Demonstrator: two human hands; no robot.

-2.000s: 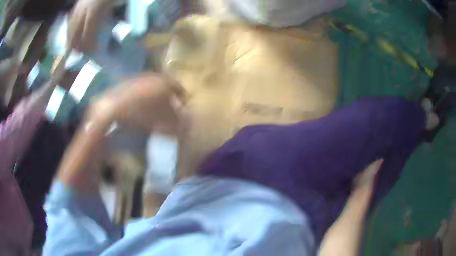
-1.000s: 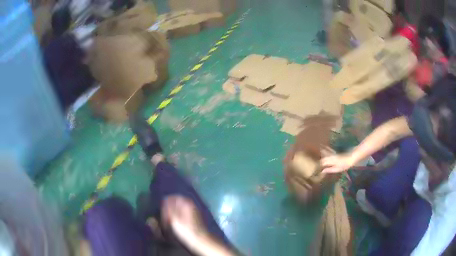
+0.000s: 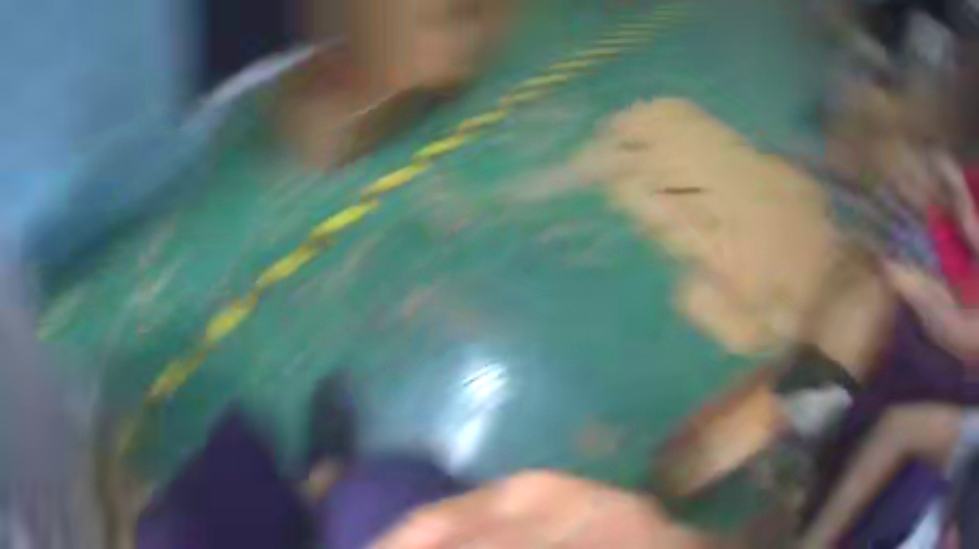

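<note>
My right hand (image 3: pixel 537 517) is large and blurred at the bottom middle edge, cut off by it, beside my dark purple trouser legs (image 3: pixel 228 488). Its fingers are not clear, and I cannot tell whether it holds anything. My left hand is out of the picture. The green floor (image 3: pixel 505 290) lies in front of me. A flat brown lobed cardboard sheet (image 3: pixel 741 209) lies on it to the right.
Yellow and black floor tape (image 3: pixel 290 266) runs diagonally from lower left to upper right. A blurred brown shape (image 3: pixel 333 107) is at the upper left, near a blue stack (image 3: pixel 97 118). Another person's arm (image 3: pixel 886 456) and a brown cardboard piece (image 3: pixel 719 440) are at the right.
The view has swung from the cardboard work mat and small boxes to the open floor. In the last second my right hand has come closer to the camera, at the bottom edge.
</note>
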